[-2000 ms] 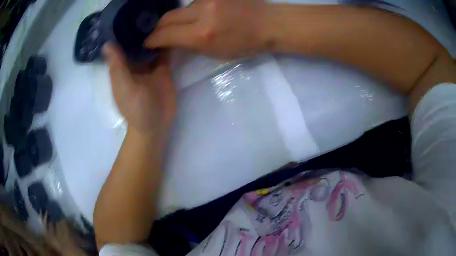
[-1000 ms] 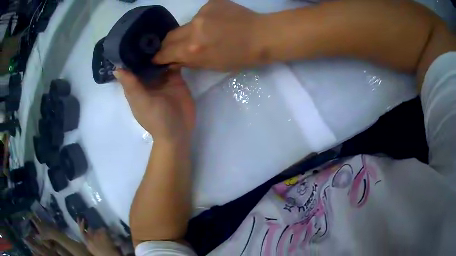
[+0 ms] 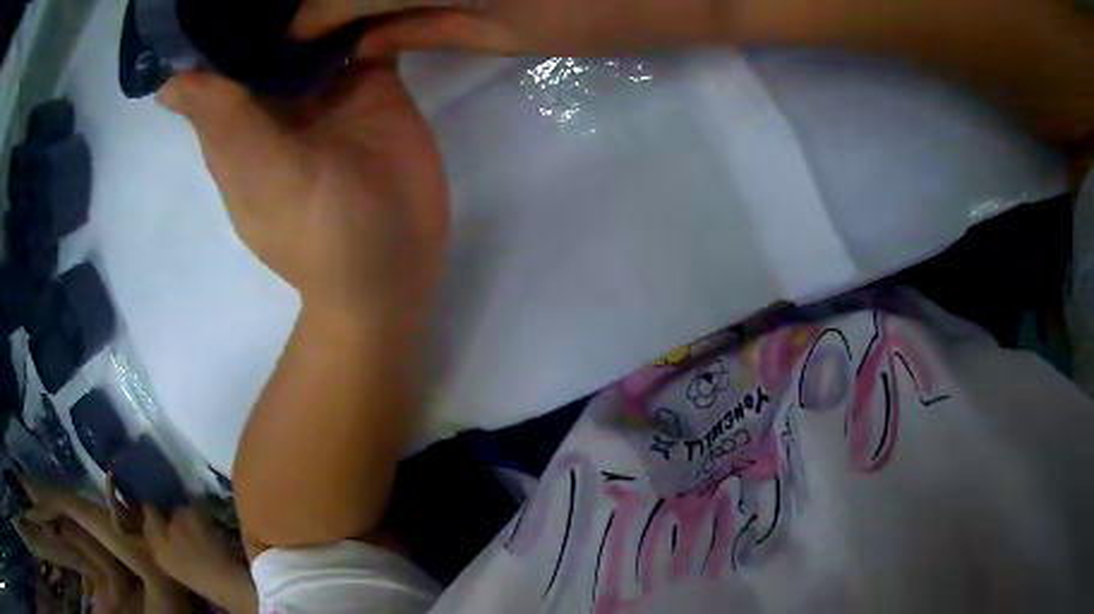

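Observation:
A dark base housing [image 3: 258,36] is at the top left, cut off by the picture's upper edge and blurred. My left hand [image 3: 330,180] holds it from below, with the thumb at its near left side. My right hand [image 3: 408,22] is at its right side, partly cut off by the top edge, with its fingertips at the housing. What the right fingertips hold, if anything, is hidden. A dark parts cup [image 3: 144,54] shows just behind the housing at its left.
Dark waiting housings [image 3: 54,186] stand in clusters along the left edge of the bench. White sheeting [image 3: 576,264] with shiny clear tape covers the bench. Another person's hands [image 3: 180,546] are at the lower left.
The view has shifted, so the housing and both hands now sit higher and the housing is more cut off. My left hand still holds the housing.

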